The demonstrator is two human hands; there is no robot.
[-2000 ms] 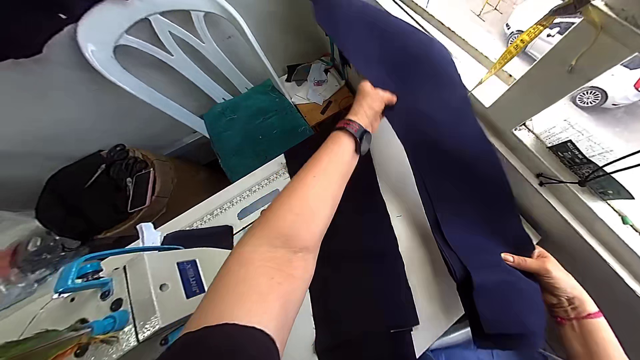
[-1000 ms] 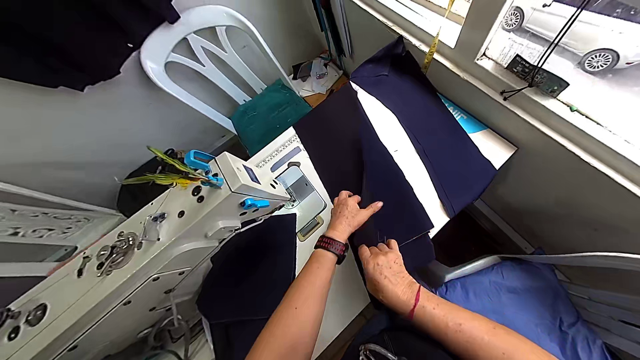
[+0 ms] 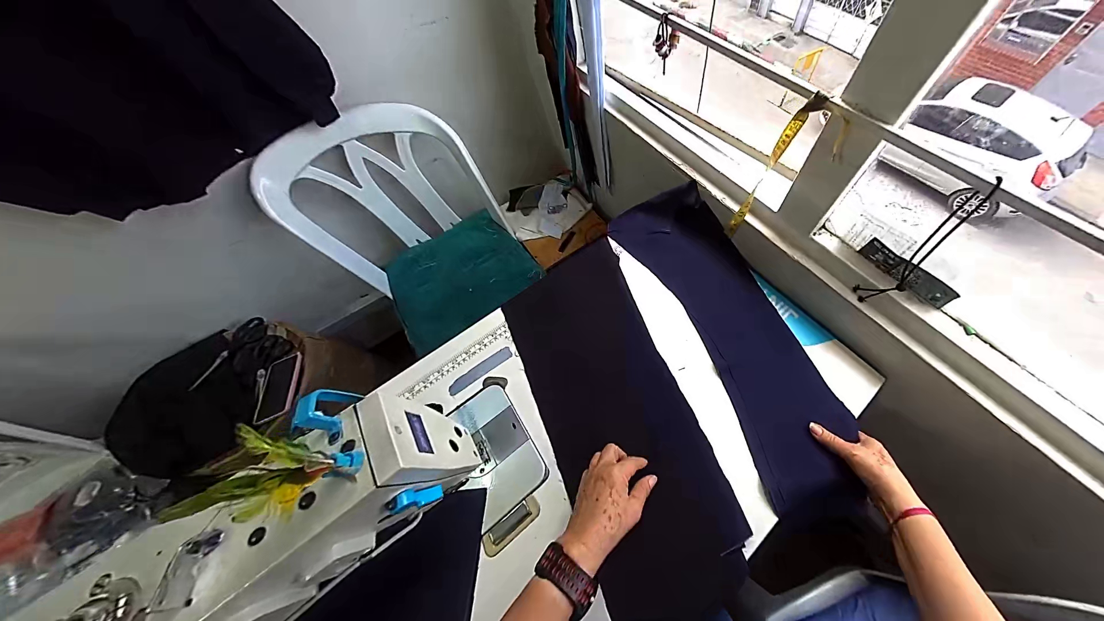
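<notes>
My left hand, with a dark watch on its wrist, rests on a long black fabric panel that lies over the white sewing machine table. My right hand holds the near right corner of a navy fabric panel, thumb on top and fingers hidden beneath. A white strip of the surface shows between the two panels. To the left of my left hand stands an industrial sewing machine, its needle area beside the black panel. More dark fabric lies in front of the machine.
A white plastic chair with a green cushion stands beyond the table. A yellow measuring tape hangs at the barred window on the right. A black bag is at the left. Dark garments hang on the wall.
My right hand has moved right, from beside my left hand to the navy panel's corner. Two seconds ago the navy panel was lifted between both hands; now it lies down.
</notes>
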